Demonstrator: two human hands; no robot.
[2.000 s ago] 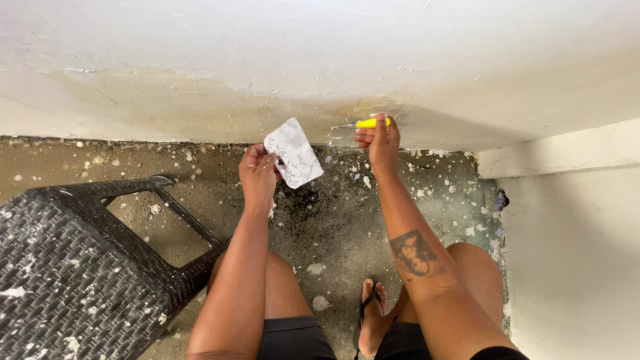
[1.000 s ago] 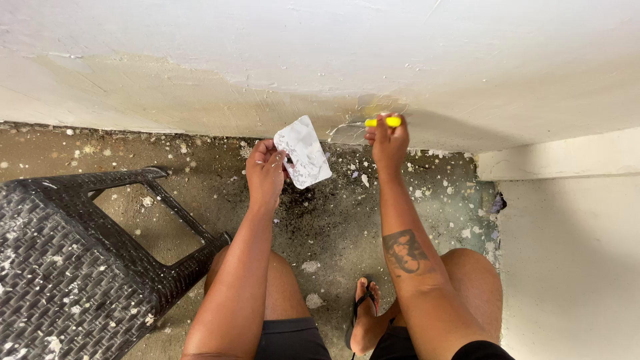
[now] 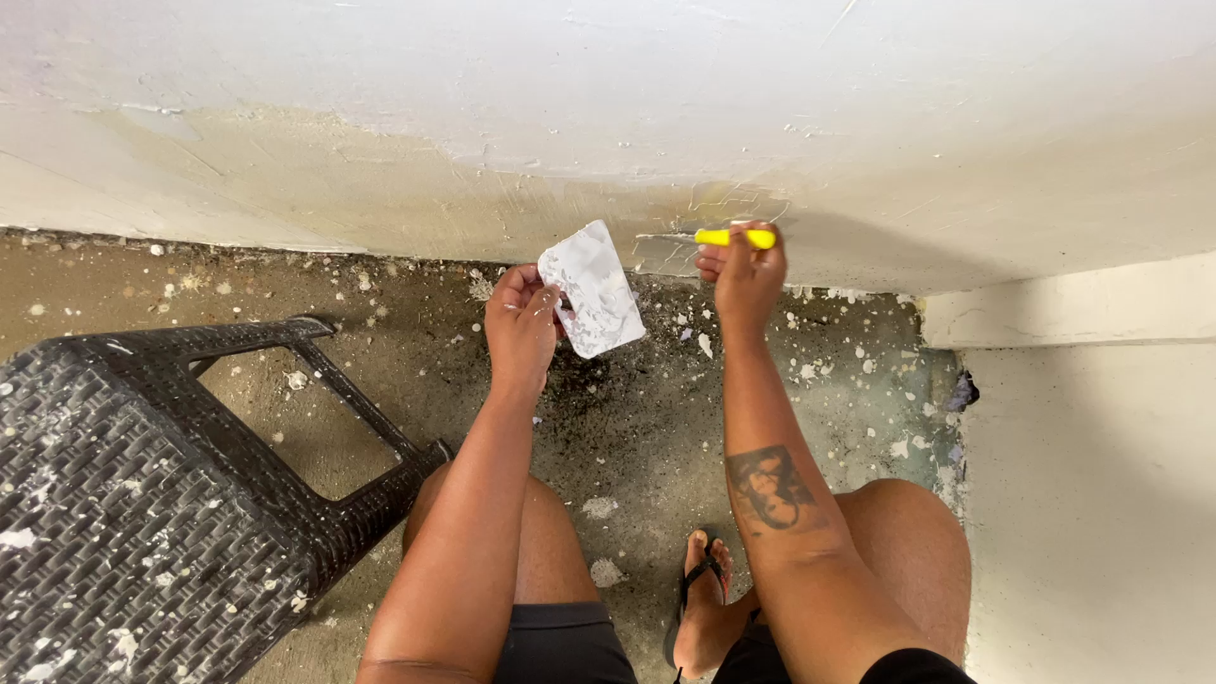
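My left hand (image 3: 522, 328) grips a white flat plate smeared with putty (image 3: 594, 294) by its left edge, just in front of the wall's base. To its right, my right hand (image 3: 749, 275) is closed around the yellow handle of a putty knife (image 3: 734, 238). The knife's broad blade points left and lies close to the wall (image 3: 532, 114) near the floor line; whether it touches the wall I cannot tell. Around the blade the wall shows a darker, wet-looking patch with ridges of putty. A long shadow falls on the wall right of my right hand.
A black woven-pattern plastic stool (image 3: 142, 513), spattered with white, stands at the left. The concrete floor (image 3: 636, 446) bears white splatters and dark grit. At the right a pale side wall (image 3: 1092, 494) meets the floor, with a small dark lump (image 3: 962, 391) at the corner. My sandalled foot (image 3: 703, 608) is below.
The putty knife has stayed low by the wall in my right hand, its handle tilting slightly between frames. My left hand still holds the white plate.
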